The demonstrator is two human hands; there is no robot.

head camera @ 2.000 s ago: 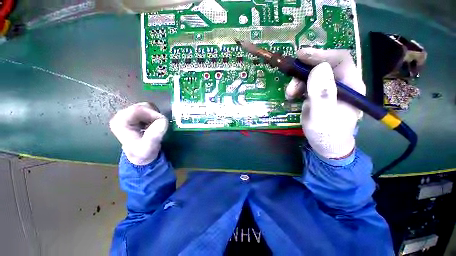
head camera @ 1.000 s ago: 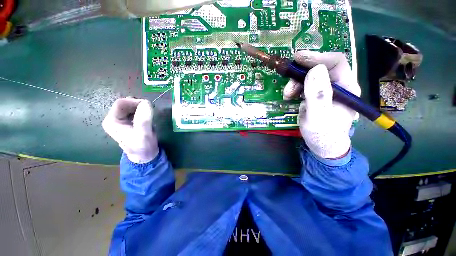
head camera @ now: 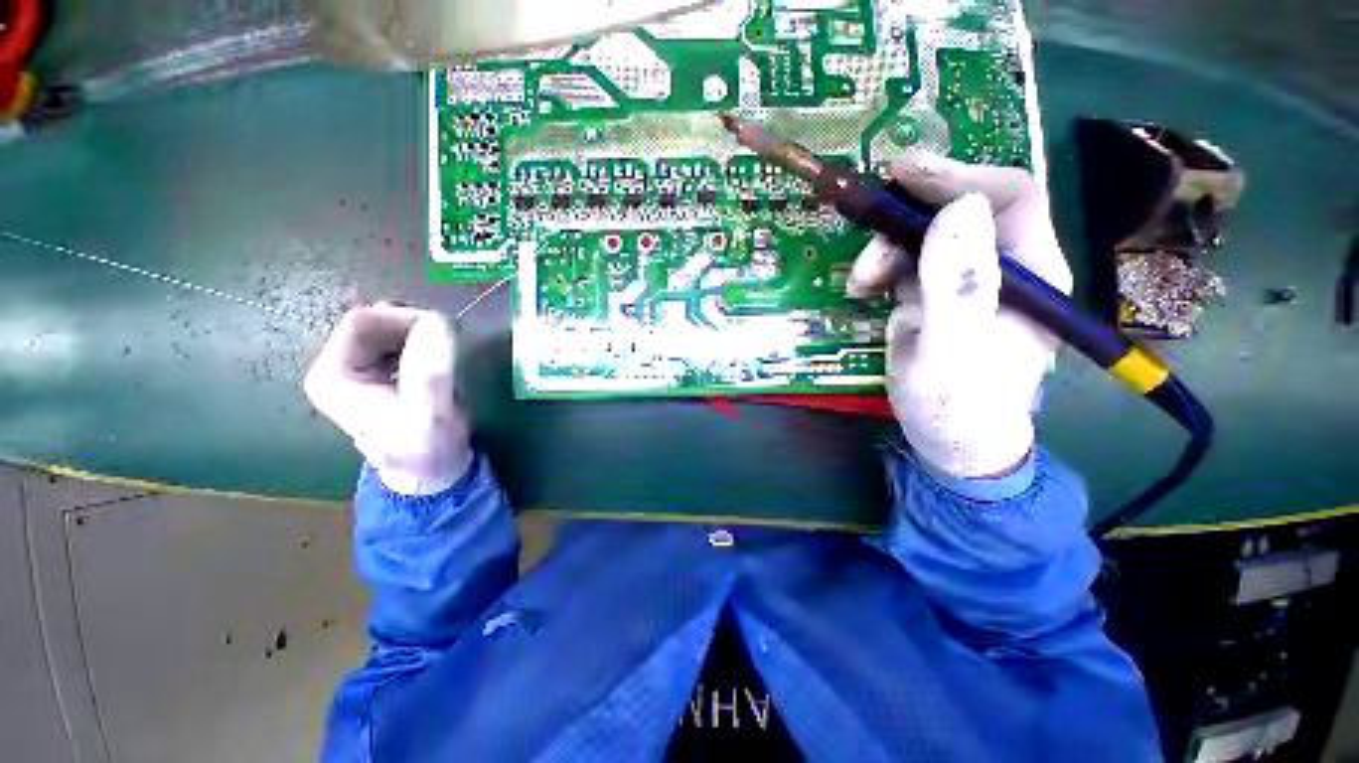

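A large green printed circuit board (head camera: pixel 596 313) lies on the green mat, partly hidden by my right hand. My right hand (head camera: pixel 976 306), in a white glove, grips the dark blue soldering iron (head camera: pixel 1051 306) like a pen. Its brown barrel points up and left, with the tip over the upper middle of the board; contact cannot be told. My left hand (head camera: pixel 391 391), also gloved, is left of the board with its fingertips pinched on solder wire (head camera: pixel 134 266). The wire trails left over the mat, and a short end points toward the board's lower left part.
A dark iron stand (head camera: pixel 1118 187) with silvery grainy material (head camera: pixel 1170 292) stands right of the board. A cloudy translucent hood (head camera: pixel 447 27) covers the top left. A red edge (head camera: pixel 805 403) shows under the board. The iron's cord (head camera: pixel 1185 462) curves down at right. Specks lie on the mat (head camera: pixel 194 388).
My left hand has moved slightly left from its earliest position, and a wire end now shows beyond its fingers. The iron's tip has shifted slightly up and right. The hood covers more of the board's top.
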